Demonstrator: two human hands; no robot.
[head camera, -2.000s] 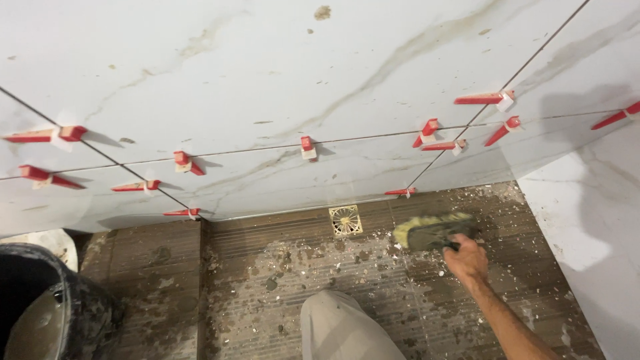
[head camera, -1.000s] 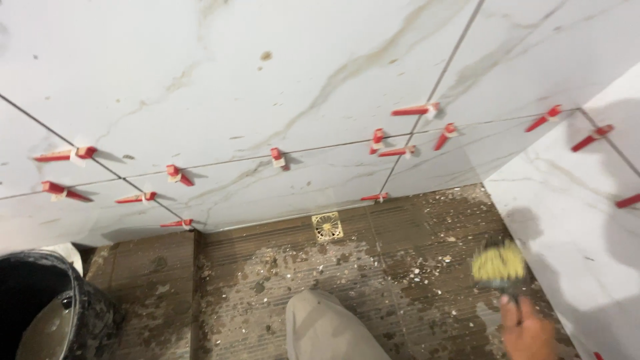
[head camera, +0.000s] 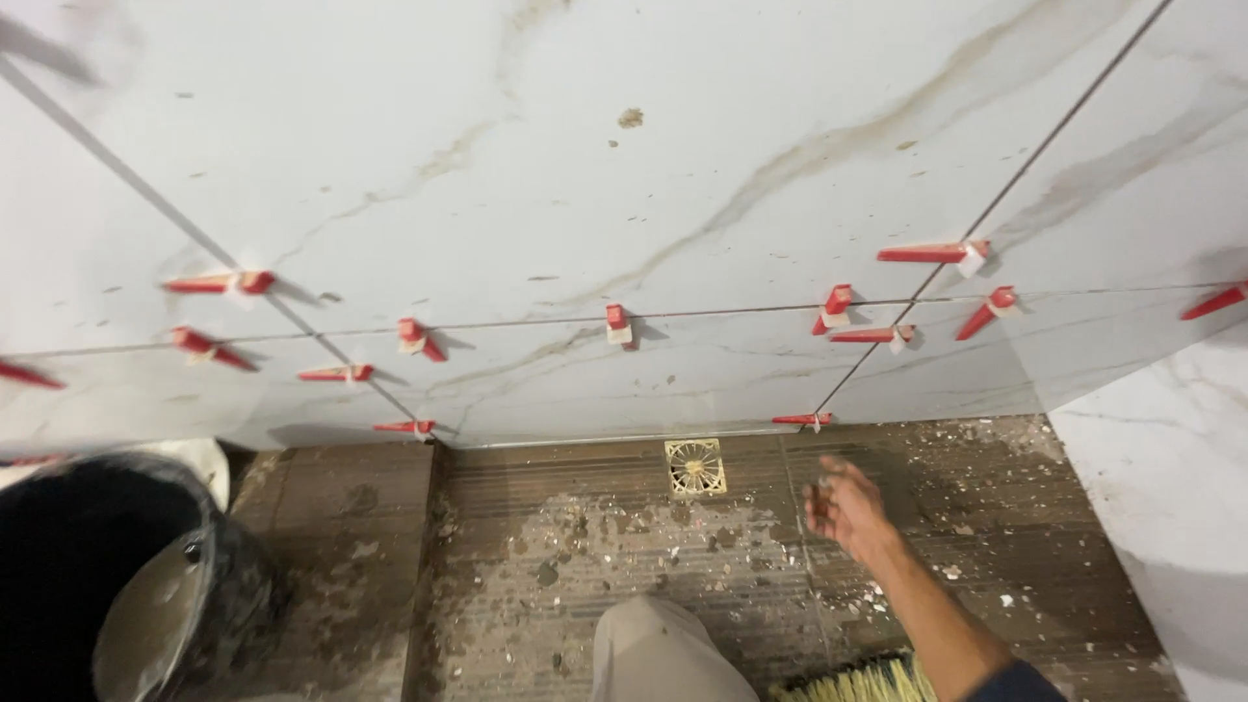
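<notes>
My right hand (head camera: 846, 505) reaches over the wood-look tile floor, to the right of the square brass floor drain (head camera: 695, 467). Its fingers are partly curled, and whether something small lies between them cannot be told. The brush with yellow bristles (head camera: 863, 682) lies at the bottom edge, below my right forearm, only partly in view. White debris and wet patches cover the floor (head camera: 682, 556) around the drain. My left hand is out of view.
A black bucket (head camera: 239, 585) with greyish content stands at the left, a white round thing behind it. Red levelling wedges (head camera: 616, 324) stick out from the joints of the marble-look wall tiles (head camera: 546, 195). A floor step edge (head camera: 421, 565) runs beside the bucket. My knee (head camera: 658, 648) is at bottom centre.
My right hand has let go of the brush it held in both earlier frames and has moved left and up towards the drain. The brush is now low in the view.
</notes>
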